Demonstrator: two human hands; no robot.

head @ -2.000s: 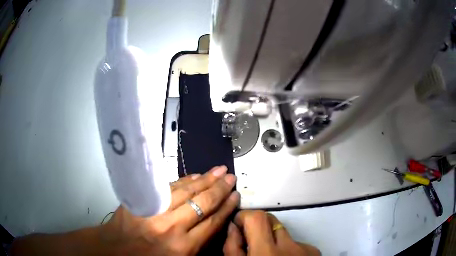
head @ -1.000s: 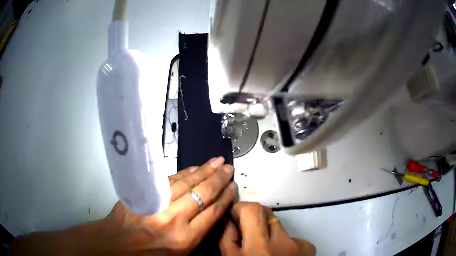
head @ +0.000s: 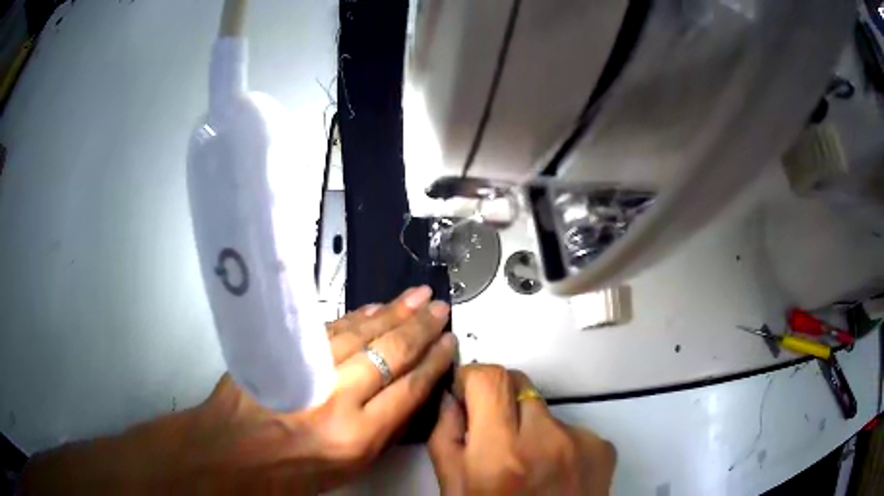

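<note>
A dark fabric strip runs lengthwise under the left side of the white sewing machine head. Its right edge lies at the presser foot, beside the round needle plate. A thin pale thread curves over the strip near the foot. My left hand, with a silver ring, lies flat on the strip, fingers forward. My right hand, with a yellow ring, has its curled fingers at the strip's near right edge. Its fingertips are partly hidden, and it seems to pinch the edge.
A white lamp with a button mark hangs left of the strip and covers part of my left hand. A small white block sits on the bed. A red-handled tool, a yellow-handled tool and a dark slim tool lie at right.
The strip has moved forward, away from me, past the foot, and its far end has left the picture. Both hands have moved slightly forward with it. A thread loop now shows near the foot.
</note>
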